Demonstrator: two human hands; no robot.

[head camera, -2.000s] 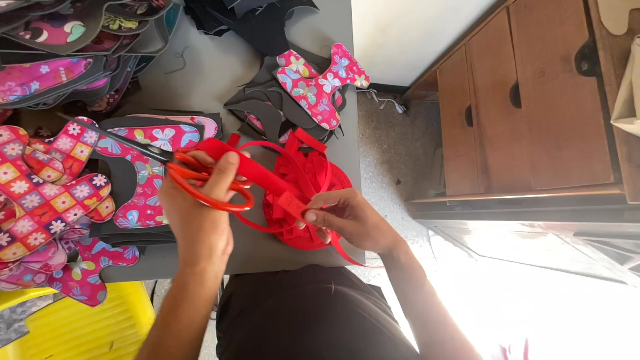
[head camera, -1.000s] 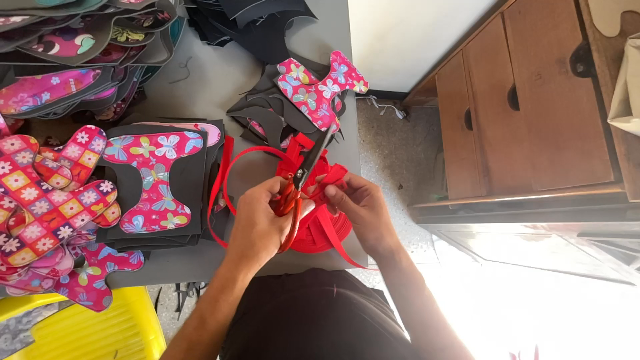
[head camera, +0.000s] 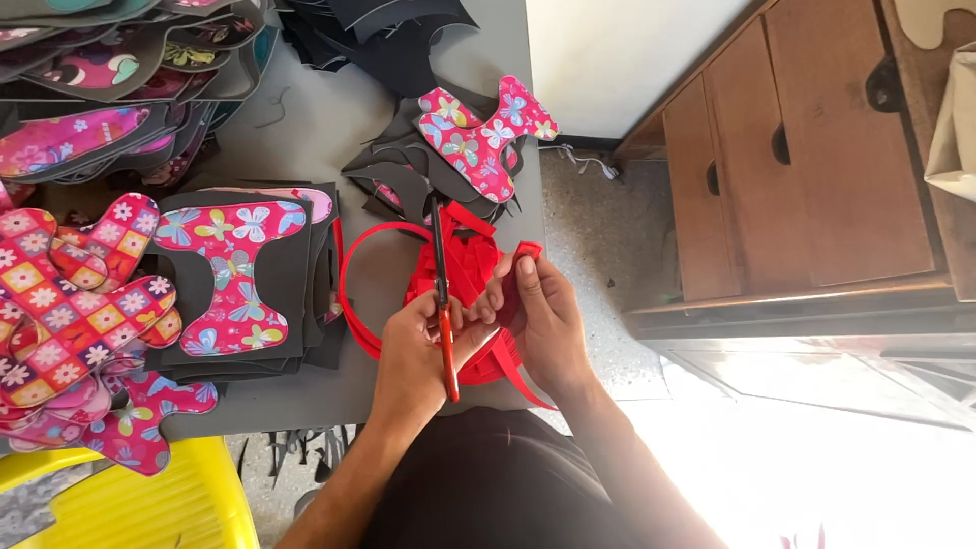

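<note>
My left hand (head camera: 418, 358) holds a pair of scissors (head camera: 448, 335) with red handles, whose dark blades point away from me over the table. In my right hand (head camera: 543, 316), a short folded piece of red strap (head camera: 528, 250) is pinched between thumb and fingers. The fingertips of both hands are close together. Beneath them lies a pile of red webbing strips (head camera: 465, 267) at the table's near right corner, with a long strip looping out to the left.
Butterfly-print cutouts (head camera: 232, 267) lie on dark sheets to the left, beside checked flower-print cutouts (head camera: 69, 305). More cutouts (head camera: 476, 137) and dark scraps sit beyond the red pile. A yellow plastic chair (head camera: 152, 503) is at lower left, a wooden drawer cabinet (head camera: 839, 168) at right.
Two seconds ago the scissors pointed left and a wide red strap stretched between my hands. The scissors now point forward, and a short red piece is in my right hand.
</note>
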